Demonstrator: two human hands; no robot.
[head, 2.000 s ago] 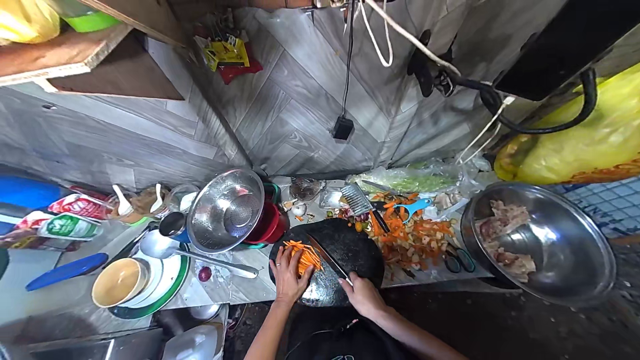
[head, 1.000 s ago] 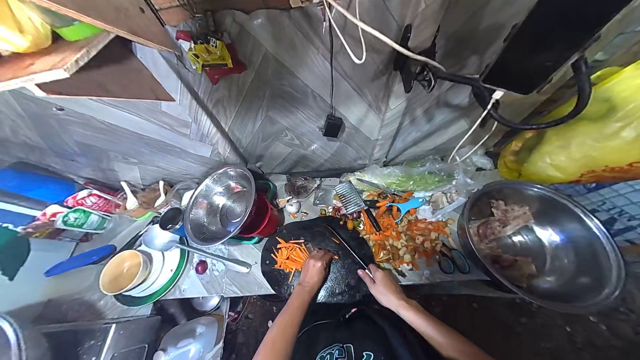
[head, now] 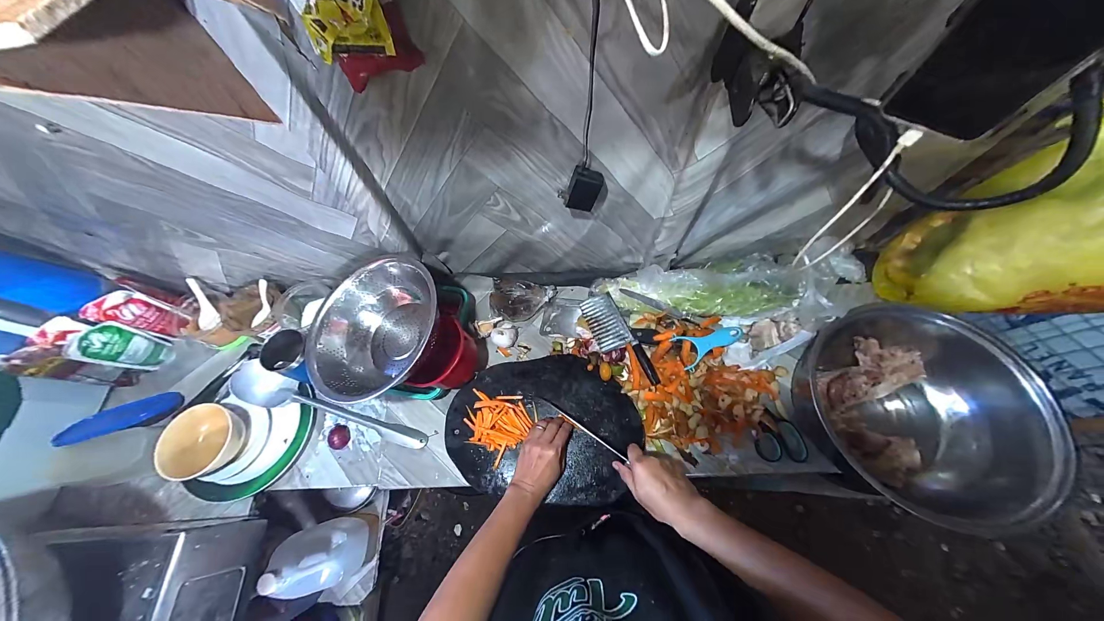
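A black cutting board (head: 595,466) lies in front of me with a pile of carrot strips (head: 498,423) on its left part. My left hand (head: 542,452) presses on the board just right of the pile, fingers bent over a bit of carrot that is mostly hidden. My right hand (head: 657,485) grips the handle of a kitchen knife (head: 593,433), whose blade slants up and left to my left fingertips. To the right of the board lie carrot and other vegetable peelings (head: 707,401), a crinkle cutter (head: 611,326) with a black handle and a blue peeler (head: 710,341).
A large steel bowl (head: 966,431) with pieces of meat stands at the right, near scissors (head: 781,440). Left are a steel colander (head: 371,332), a red container (head: 453,354), a ladle (head: 345,407), stacked plates with a beige bowl (head: 197,442) and a red onion (head: 339,437). Bagged greens (head: 716,289) lie behind.
My left hand lay over the carrot strips two seconds ago; it is now to their right, by the blade, and the pile is uncovered. The knife stays in my right hand.
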